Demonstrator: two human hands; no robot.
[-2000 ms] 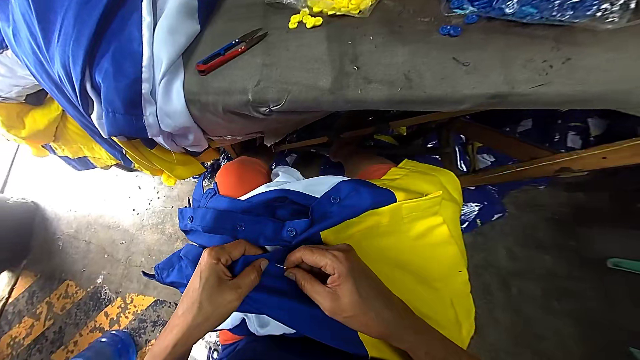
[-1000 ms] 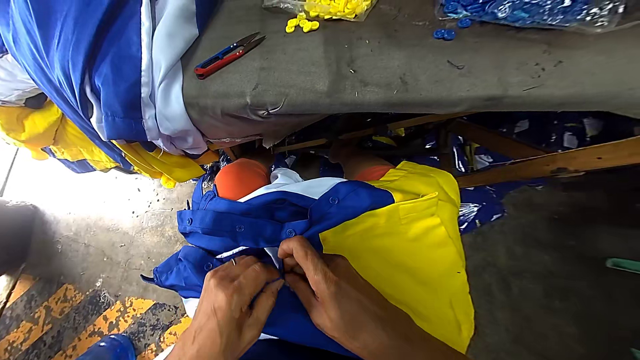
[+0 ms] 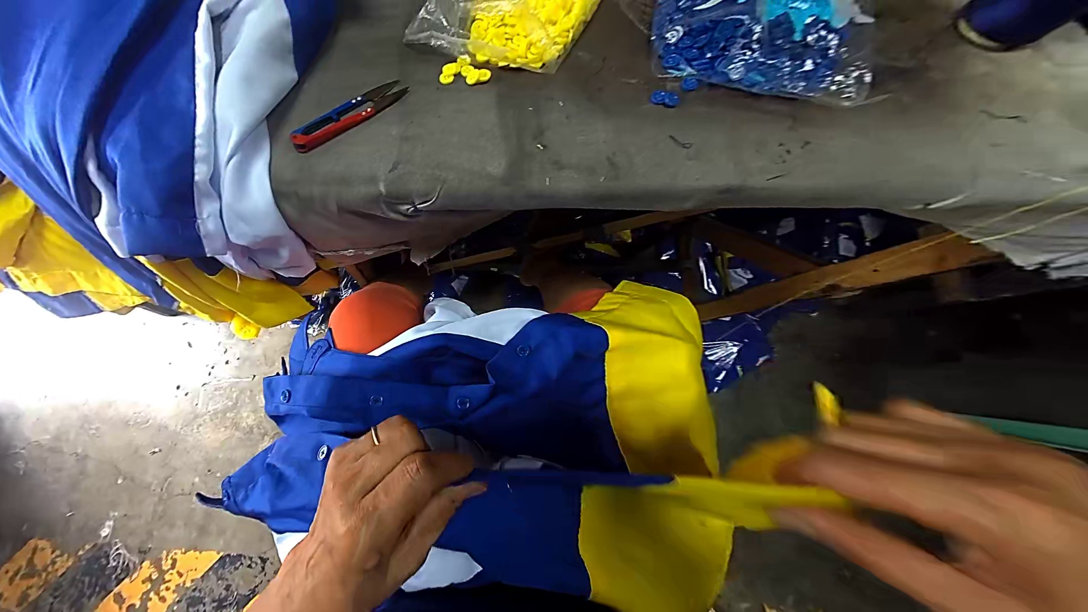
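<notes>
Across the lap lies a blue, yellow and white garment (image 3: 544,374) with blue buttons along its placket. My left hand (image 3: 382,501), with a ring on one finger, pinches the blue edge near the middle. My right hand (image 3: 926,501), blurred, holds the yellow end of that edge at the right, so the strip between the hands is drawn straight. Thread snips (image 3: 340,119) with red and blue handles rest on the cloth-covered table, away from both hands.
On the grey table cover (image 3: 595,161) are a bag of yellow buttons (image 3: 531,30) and a bag of blue buttons (image 3: 756,51), with loose buttons beside them. Blue and white fabric (image 3: 153,127) hangs over the left side. A wooden beam (image 3: 850,276) runs beneath the table.
My right hand has moved right, from beside my left hand to the yellow part of the garment. The edge between the hands is now stretched out.
</notes>
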